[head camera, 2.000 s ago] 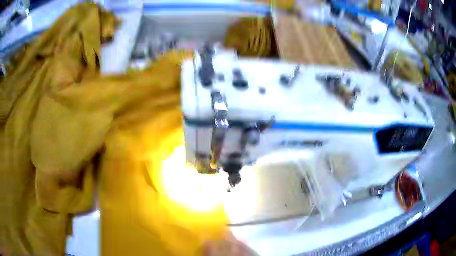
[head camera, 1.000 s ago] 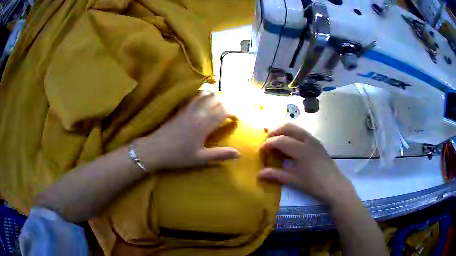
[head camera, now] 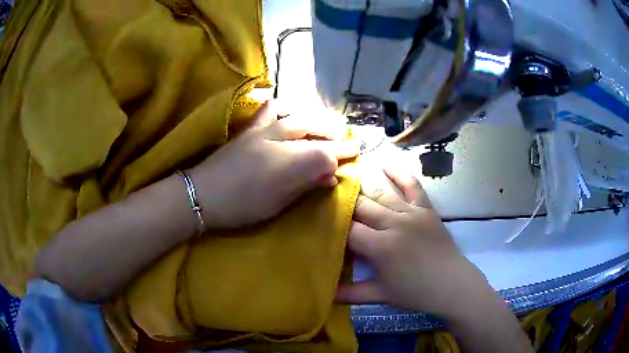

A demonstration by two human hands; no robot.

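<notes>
The mustard-yellow garment piece [head camera: 262, 276] lies in soft folds over the left of the table, its right edge running down from the needle area. My left hand [head camera: 276, 165] lies on the cloth, fingers reaching to the bright glare under the machine head; a bracelet is on the wrist. My right hand [head camera: 400, 241] holds the cloth's right edge between its fingers, just below the presser foot area. The foot and needle are mostly lost in glare. The white sewing machine head [head camera: 386, 55] is above my fingertips.
White strips [head camera: 560, 179] hang right of the head. A dark round knob [head camera: 436, 162] is right of the needle area. A measuring tape [head camera: 538, 293] runs along the table's curved front edge. Yellow cloth [head camera: 586, 320] shows below the table at lower right.
The view has moved closer to the head. From one second ago, my left fingers have moved nearer the needle area, and my right hand has closed in along the cloth edge.
</notes>
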